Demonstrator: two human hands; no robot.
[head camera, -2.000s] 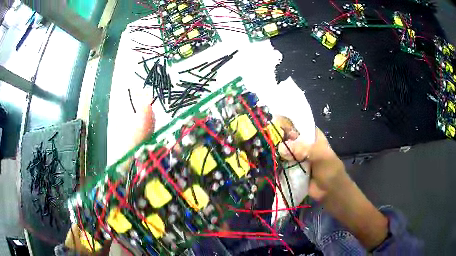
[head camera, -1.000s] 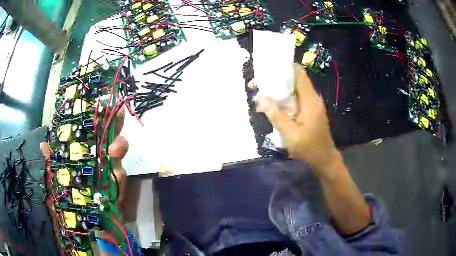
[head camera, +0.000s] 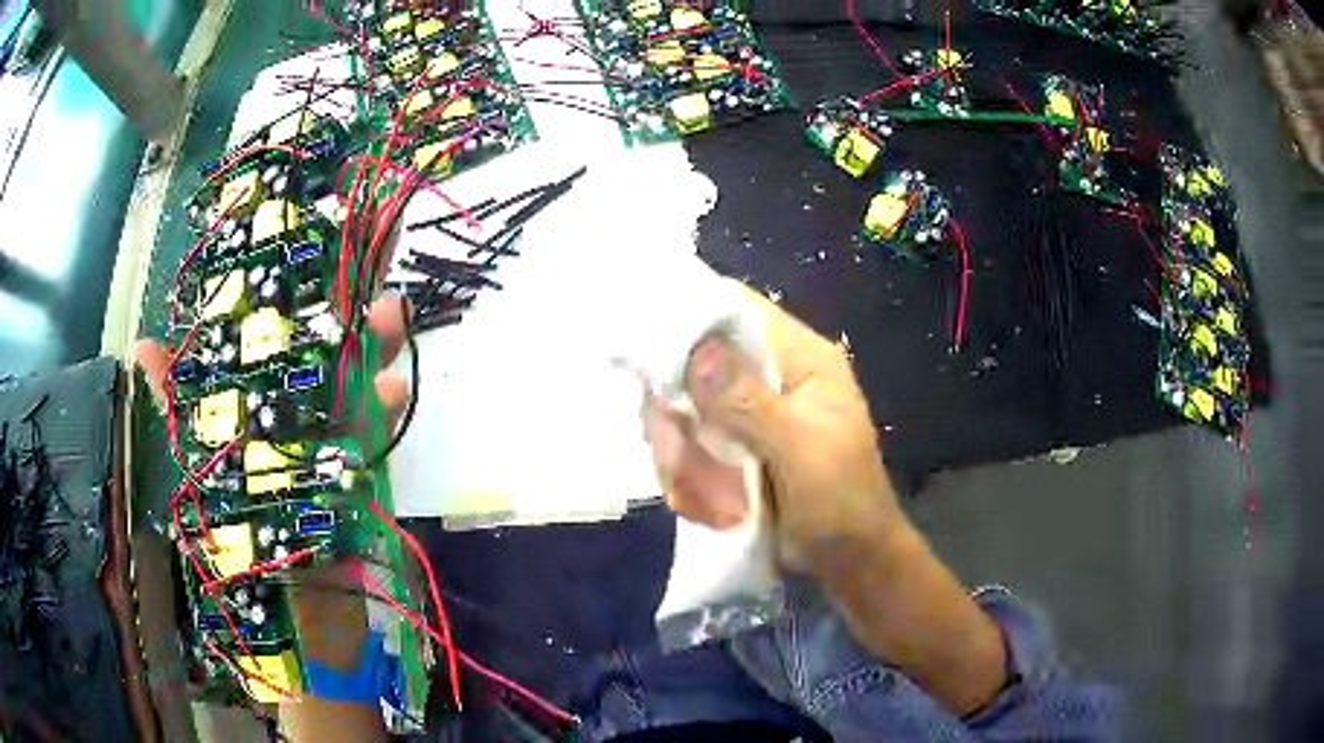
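A populated PCB panel (head camera: 269, 392) with yellow blocks and loose red wires stands lengthwise at the left of the view. My left hand (head camera: 389, 356) holds it from below and behind; its fingertips show at both long edges and the blue-banded wrist shows under its lower end. My right hand (head camera: 770, 450) is over the front of the white sheet, with the fingers closed on a white cloth (head camera: 719, 573) that hangs below them. The hand is slightly blurred and does not touch the panel.
A white sheet (head camera: 523, 407) bears black sticks (head camera: 501, 225). Other PCB panels (head camera: 690, 66) lie at the back and on the right. Single boards (head camera: 908, 214) lie on the black mat (head camera: 1016, 305). A dark tray (head camera: 66, 508) with black pieces is at far left.
The panel has swung from slanting across the middle to lengthwise at the left. My right hand left the panel, rose over the bench with the cloth, then came back nearer to me.
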